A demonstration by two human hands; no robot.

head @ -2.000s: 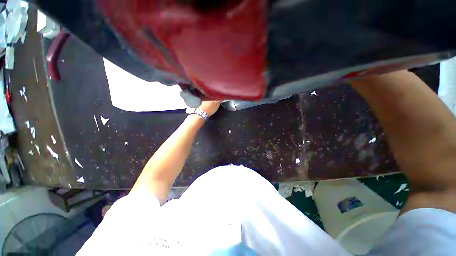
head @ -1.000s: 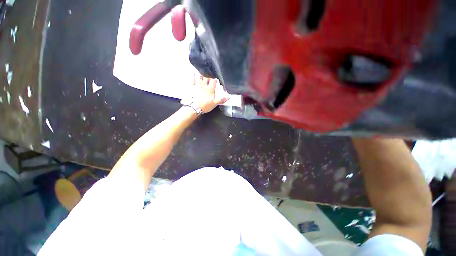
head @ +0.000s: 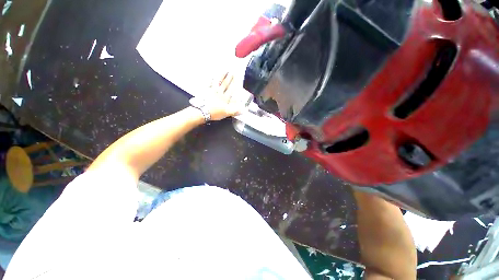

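The red and black motor housing of the cloth cutting machine [head: 377, 93] fills the upper right of the view. Its silver base plate [head: 262, 135] shows below it, on the table beside the edge of the white fabric lay [head: 186, 44]. A red curved grip [head: 260, 37] stands out at the housing's left side, over the fabric. My left hand [head: 221, 98], bare with a bracelet at the wrist, lies spread on the fabric's near edge, close to the base plate. My right forearm shows under the housing; the hand itself is hidden behind it.
The dark table [head: 109, 82] carries small white scraps at the left. A yellow-topped stool [head: 19, 169] stands beyond the table edge at lower left. White fabric pieces [head: 429, 229] lie at the lower right. The green floor [head: 323, 262] with scraps shows below the table edge.
The housing has shifted right and tilted in view, uncovering more fabric, the base plate and my left hand. My left hand shows on the fabric in the last two frames. The view has turned.
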